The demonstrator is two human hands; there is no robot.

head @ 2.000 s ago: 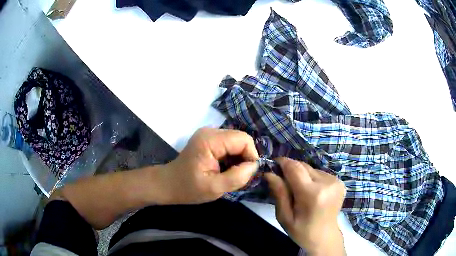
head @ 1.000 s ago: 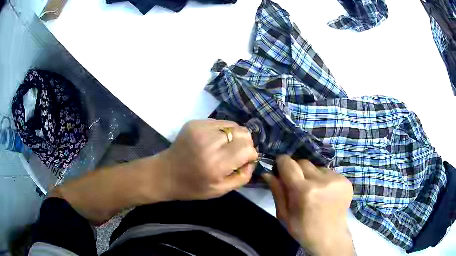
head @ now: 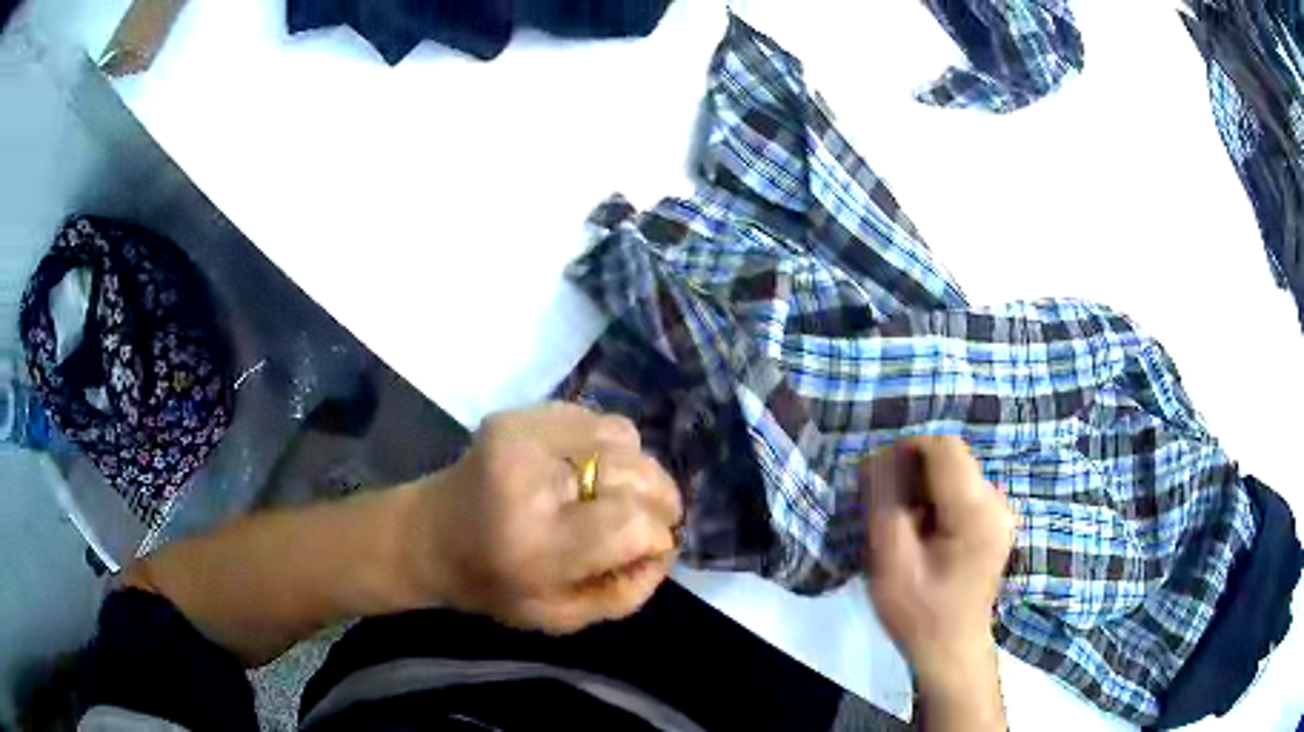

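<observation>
The blue, white and brown plaid garment (head: 944,372) lies bunched on the white table, with a long pointed plaid piece at its top and a navy band (head: 1258,615) at its right end. My left hand (head: 558,518), with a gold ring, is curled at the lower left edge of the garment's dark part (head: 708,458). Its fingertips are hidden, so any hold on the cloth cannot be told. My right hand (head: 937,551) is blurred and curled over the lower middle of the garment, apart from my left hand. I cannot tell if it holds anything.
The white table (head: 429,200) has its edge running diagonally at left. Navy cloth (head: 472,22) lies at the top, with more plaid pieces (head: 1008,57) at the upper right. A wooden block (head: 140,35) is at the table corner. A floral cloth or bag (head: 136,358) is beside the table.
My hands were close together at the dark part of the garment. Now my right hand has moved right, away from my left, which has shifted slightly left and down. The cloth between them has dropped flatter.
</observation>
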